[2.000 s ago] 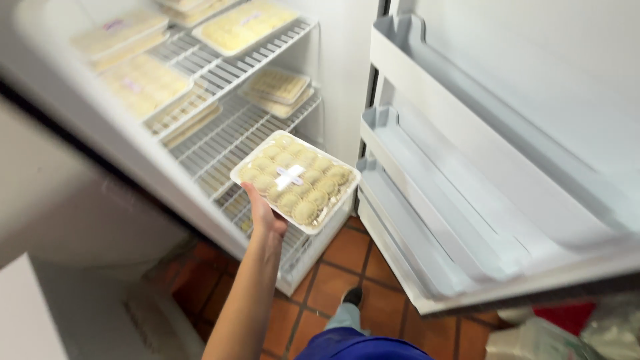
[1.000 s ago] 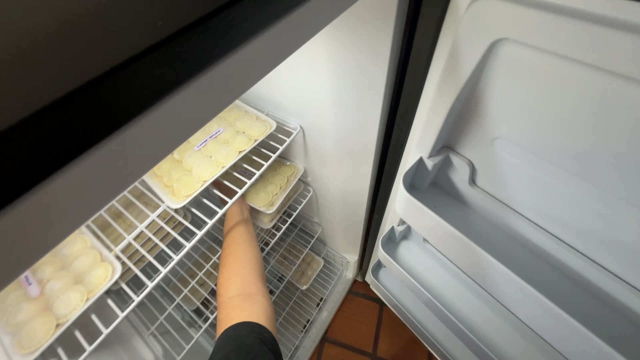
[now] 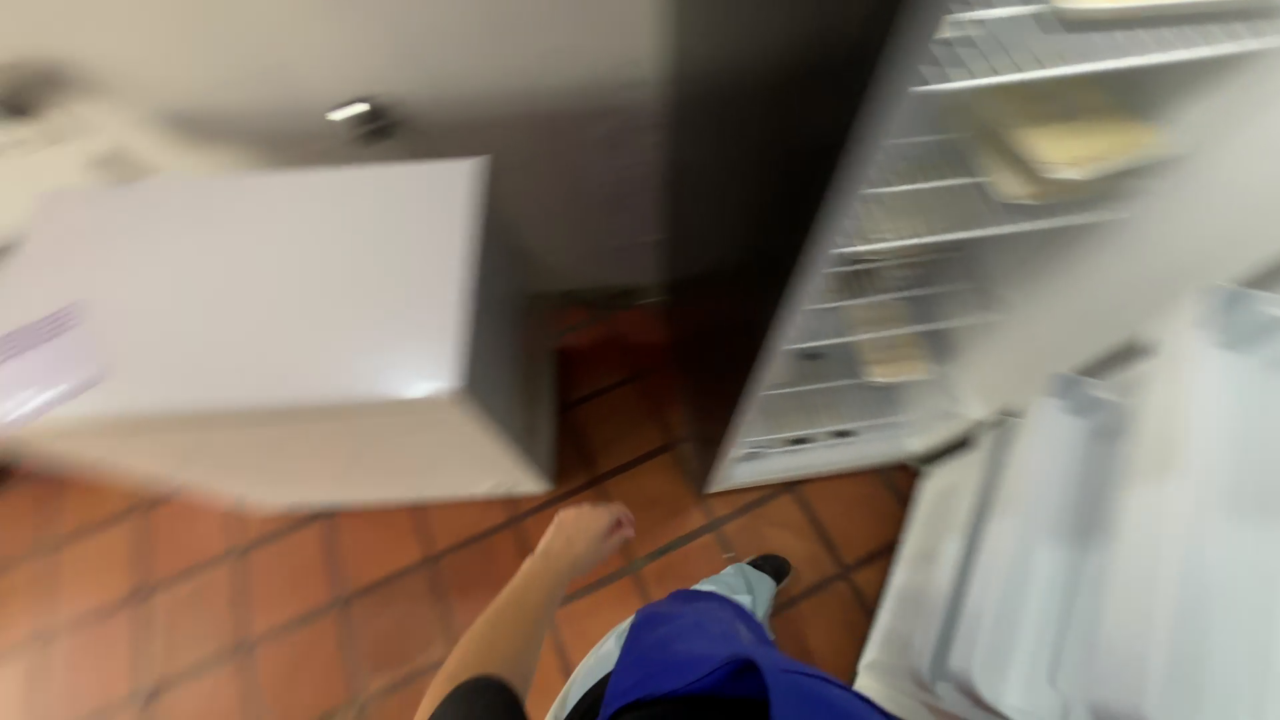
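Observation:
My left hand [image 3: 585, 533] is low in the middle of the view, over the tiled floor, with its fingers curled in and nothing visible in it. To its right stands the upright refrigerator with its door wide open. On its wire shelves [image 3: 1000, 240] lie stacked trays of pale round food [image 3: 1085, 145], blurred by motion. My right hand is not in view. A blue apron [image 3: 690, 650] covers my front.
At the left is a white box-shaped appliance [image 3: 270, 290] with a purple-marked item [image 3: 45, 355] on its top. The open refrigerator door with its bins [image 3: 1080, 520] fills the right. Reddish floor tiles [image 3: 390, 580] run below.
The view has swung left and down. My hand, holding a food tray two seconds ago and reaching into the shelves one second ago, is now outside the refrigerator with no tray visible in it.

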